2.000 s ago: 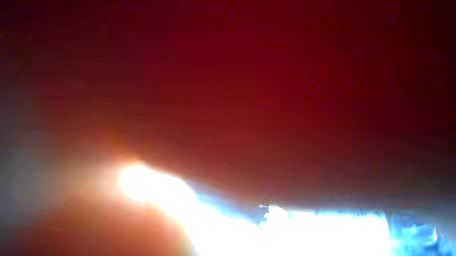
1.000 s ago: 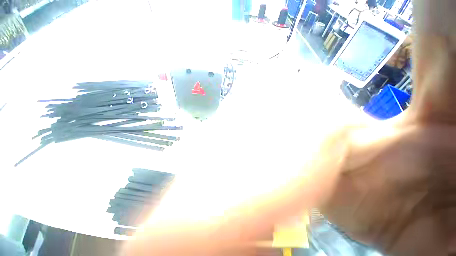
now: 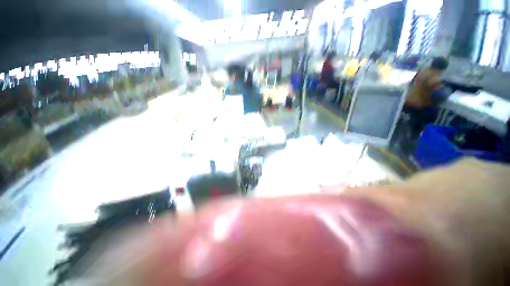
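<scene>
A large, blurred hand [image 3: 313, 240], apparently my right one, fills the bottom of the view very close to the camera, reaching in from the right edge. Its fingertips are too blurred to tell what they do or whether they hold anything. My left hand is not in view. Behind the fingers, the dark grey head cover [image 3: 215, 186] of the sewing machine shows in part, with a red switch [image 3: 180, 191] at its left. The loose black strap pile [image 3: 114, 232] lies left of the machine, partly covered by the blur. The presser foot area is hidden.
The white table [image 3: 84, 184] spreads left, overexposed. A framed control screen [image 3: 374, 113] stands at the upper right, with a blue bin [image 3: 439, 148] beyond it. A person [image 3: 428, 84] is at the right, another [image 3: 243, 89] beyond the machine. More workers are farther back.
The red blur over the lens is gone. Since one second ago the view has tilted up to show the room, and the hand has spread across the bottom, covering the neat strap stack's place.
</scene>
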